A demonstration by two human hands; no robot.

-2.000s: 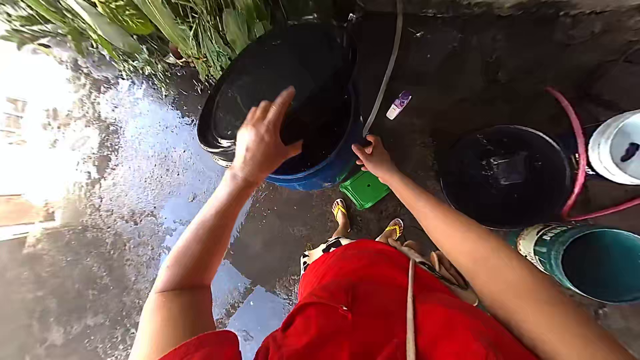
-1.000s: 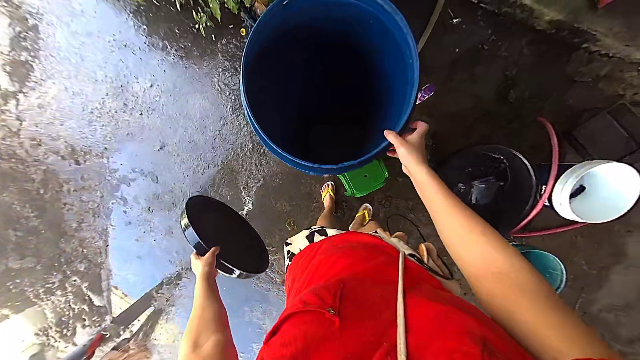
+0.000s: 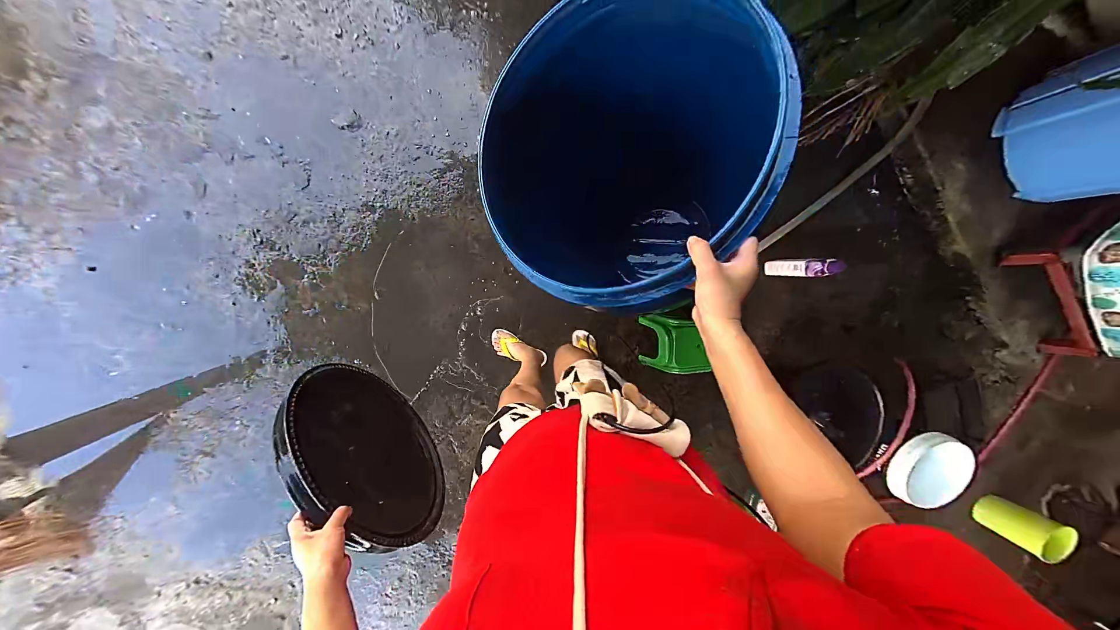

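Observation:
A large blue plastic drum [image 3: 643,149] stands uncovered in front of me, with a little shiny liquid low inside. My right hand [image 3: 724,278] grips its near right rim, thumb on the inner edge. At the lower left my left hand [image 3: 322,544] holds a round black lid [image 3: 366,455] by its near edge, its hollow side facing up, away from the drum. Beside the drum's near side a green plastic stool [image 3: 677,343] shows in part. My feet in yellow-strapped flip-flops are just below the drum.
Right of the drum lie a purple-capped bottle [image 3: 803,268] and a grey hose [image 3: 847,182]. Farther right are a black basin [image 3: 840,413], a pink hose [image 3: 906,420], a white bucket [image 3: 931,469], a yellow-green container [image 3: 1024,528], a red-framed chair [image 3: 1069,306] and a blue bin [image 3: 1063,131]. Wet concrete [image 3: 262,166] lies left.
Two seconds ago the black lid covered most of the drum. My left hand has taken it off and carried it left and toward me. The right hand stays at the drum's rim.

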